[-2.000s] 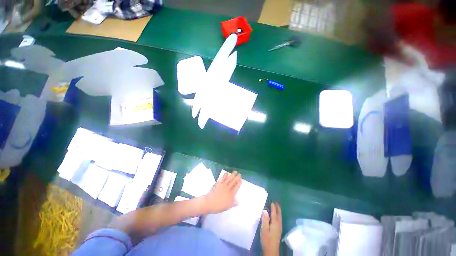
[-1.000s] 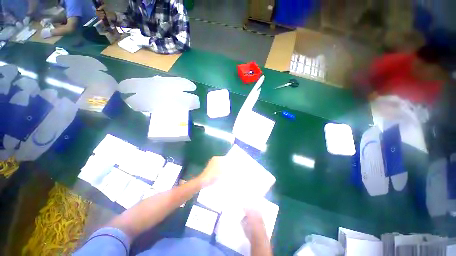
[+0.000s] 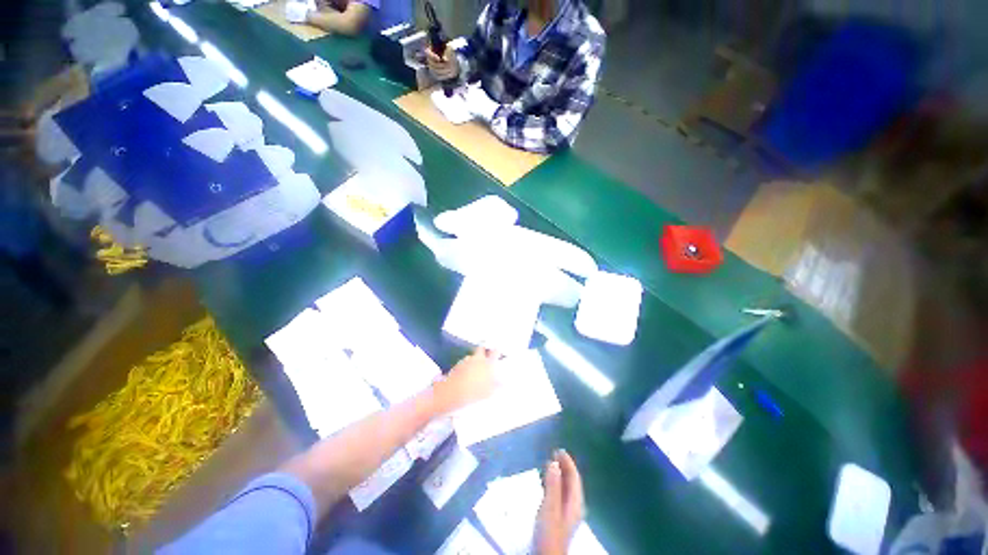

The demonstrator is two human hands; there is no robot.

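My left hand [image 3: 466,382] is at the upper left edge of a flat white square piece [image 3: 511,403], with its fingers on it. The piece lies beside an open white box with raised flaps [image 3: 493,309]; whether they touch is unclear. My right hand [image 3: 558,507] is low in the picture, cut by the bottom edge, with no item visible in it. It is beside small white cards [image 3: 509,510]. Rows of white packets [image 3: 352,352] lie to the left of my left forearm.
Yellow cables [image 3: 163,423] fill a carton at left. Blue-and-white cartons [image 3: 163,141] are piled far left. An open carton [image 3: 696,431], a white device [image 3: 609,308], another device [image 3: 859,507] and a red bin [image 3: 690,249] stand right. A coworker [image 3: 531,76] works opposite.
The view has swung left. My left hand has carried the white piece from over the stack towards the flapped box. My right hand has come off the stack.
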